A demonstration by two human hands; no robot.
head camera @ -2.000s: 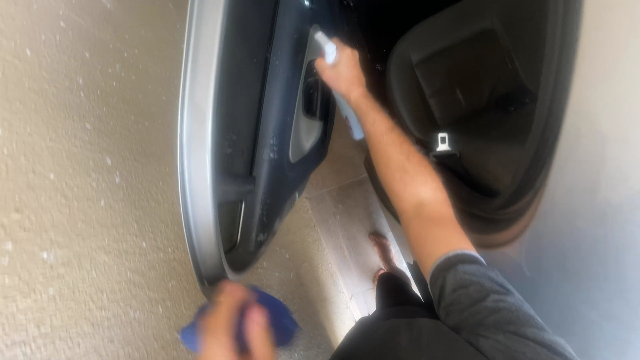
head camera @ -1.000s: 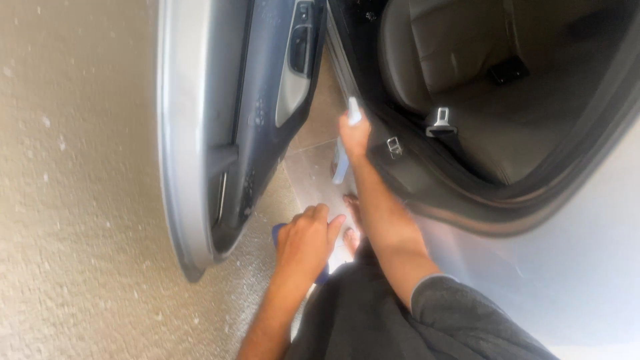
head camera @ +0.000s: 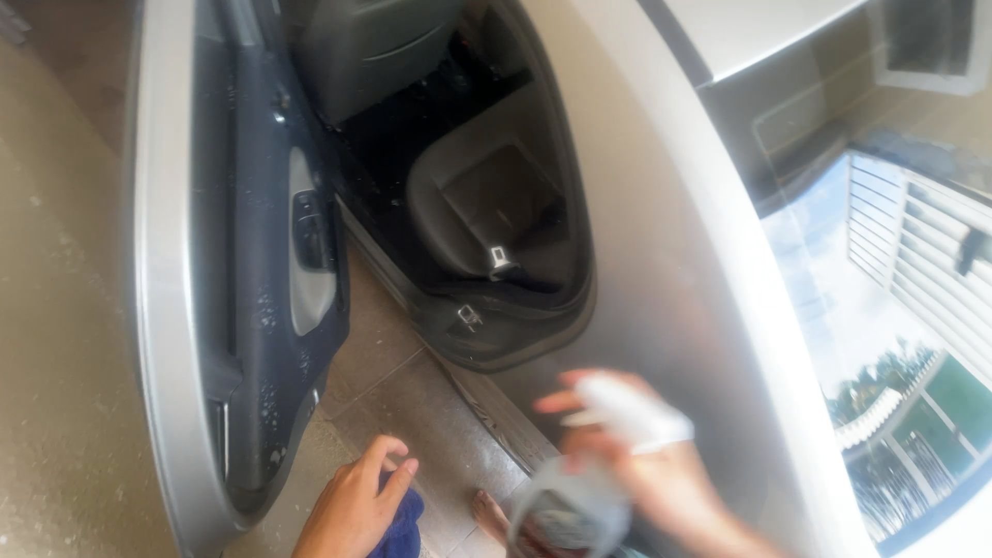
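My left hand (head camera: 360,496), low in the view, is closed around a dark blue cloth (head camera: 401,519) that hangs below the fingers. My right hand (head camera: 612,426) grips the white head of a spray bottle (head camera: 632,411); its clear body (head camera: 570,511) hangs beneath, and both are blurred. To the left stands an open car door, its dark inner panel (head camera: 267,294) spotted with whitish foam or drops near the lower part. A light grey armrest trim with window switches (head camera: 311,232) is set in that panel.
Beyond the door opening is a dark car seat (head camera: 496,186) with a seat belt buckle (head camera: 498,257). A metal door striker (head camera: 467,315) sits on the frame. The silver car body (head camera: 659,232) rises at right, with reflective glass (head camera: 891,325). Tiled floor (head camera: 418,411) lies below.
My right hand has moved from the door panel, past the door opening, to beside the car's rear body with the spray bottle. The view has shifted to take in more of the car.
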